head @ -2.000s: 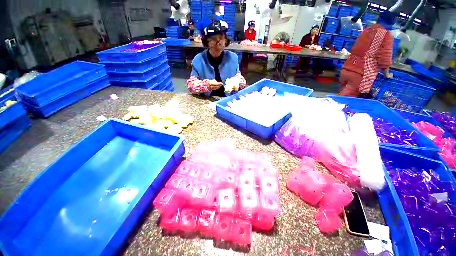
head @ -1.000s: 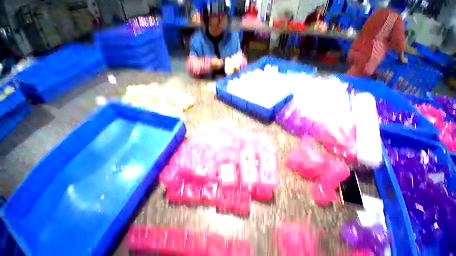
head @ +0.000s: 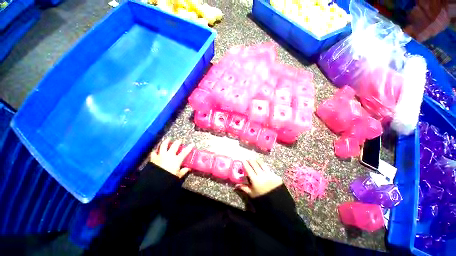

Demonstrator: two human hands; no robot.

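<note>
A short row of translucent pink cube parts (head: 213, 164) lies on the speckled tabletop near its front edge. My left hand (head: 171, 156) holds the left end of the row and my right hand (head: 260, 177) holds the right end, fingers bent round the end cubes. Round holes show in the faces of the cubes. Just beyond the row is the stock of pink cubes (head: 259, 106) in tight rows and layers. The blue tray (head: 120, 95) at the left holds no parts, only small specks. The cubes under my left fingers are partly hidden.
Pink trimmings (head: 308, 182) lie right of my right hand. Farther right are loose pink pieces (head: 350, 120), a phone (head: 370, 152), purple pieces (head: 376, 192) and a single pink piece (head: 362, 216). A crate of purple parts (head: 434, 170) stands at the right edge. Yellow parts (head: 192, 11) lie at the back.
The view has tilted down. Both hands have come into view, holding the front row of pink cubes. The other workers have mostly left the picture.
</note>
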